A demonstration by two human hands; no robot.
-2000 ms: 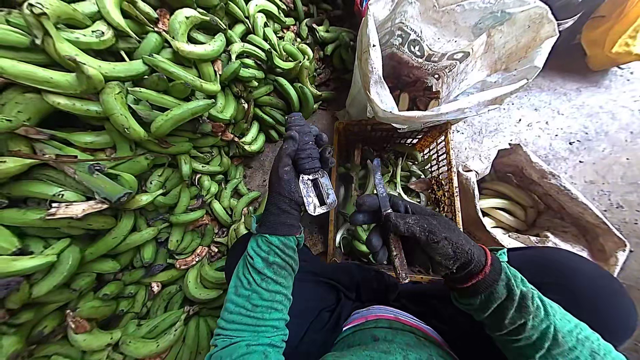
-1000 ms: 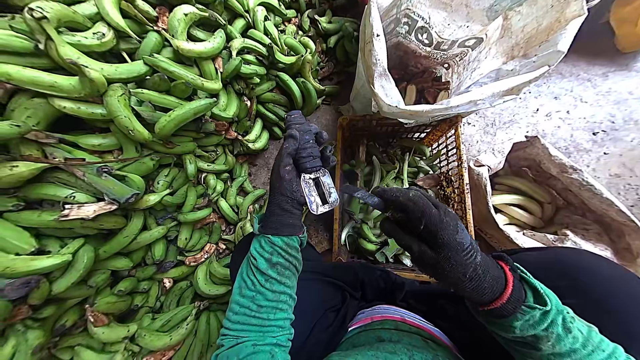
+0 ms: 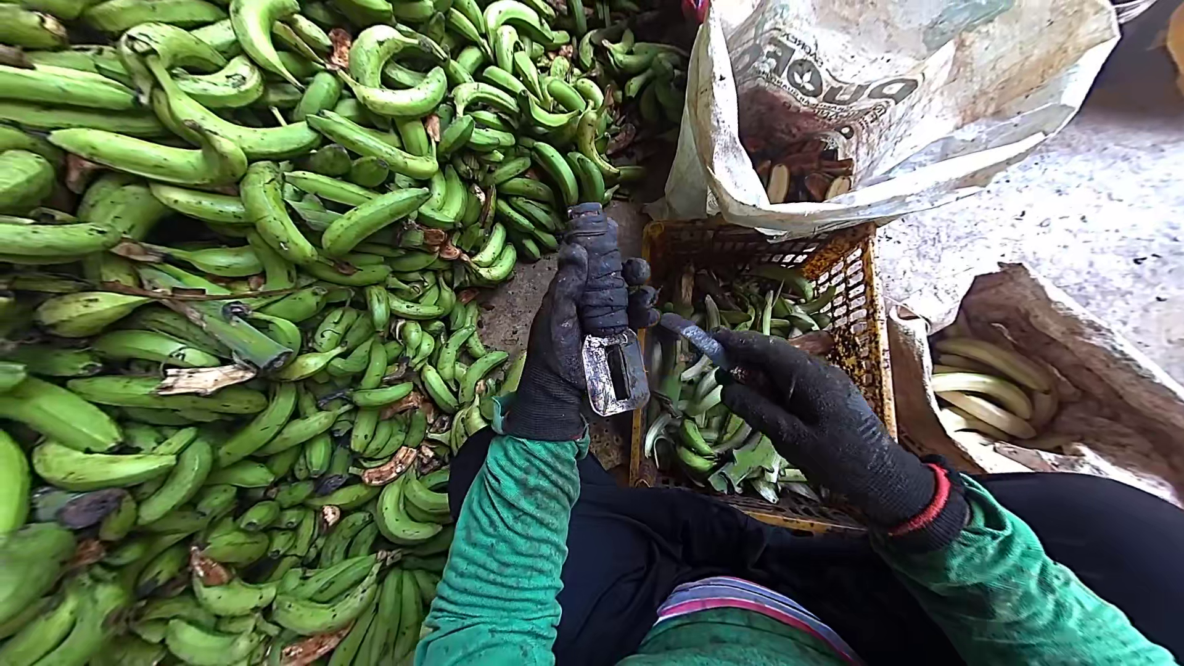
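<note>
My left hand (image 3: 553, 347), in a dark glove, grips a hand peeler (image 3: 615, 372) by its dark wrapped handle, with the slotted metal head toward my body. To the right, my right hand (image 3: 814, 412), also gloved, holds a knife (image 3: 694, 338); its narrow part points toward the peeler, and the rest is hidden by my fingers. Below both hands, green peels (image 3: 708, 449) lie in a yellow plastic crate (image 3: 881, 324). Peeled plantains (image 3: 990, 384) rest in an open sack (image 3: 1091, 370) at the right. A heap of green plantains (image 3: 277, 213) fills the left side.
A large white woven sack (image 3: 971, 120) with printing stands open behind the crate and overlaps its far edge, with brown and pale pieces (image 3: 800, 180) inside. Concrete floor (image 3: 1091, 222) shows between the sacks at right. My legs are just below the crate.
The knife in my right hand has turned from lying lengthwise over the crate to pointing at the peeler. My left hand keeps hold of the peeler in nearly the same place.
</note>
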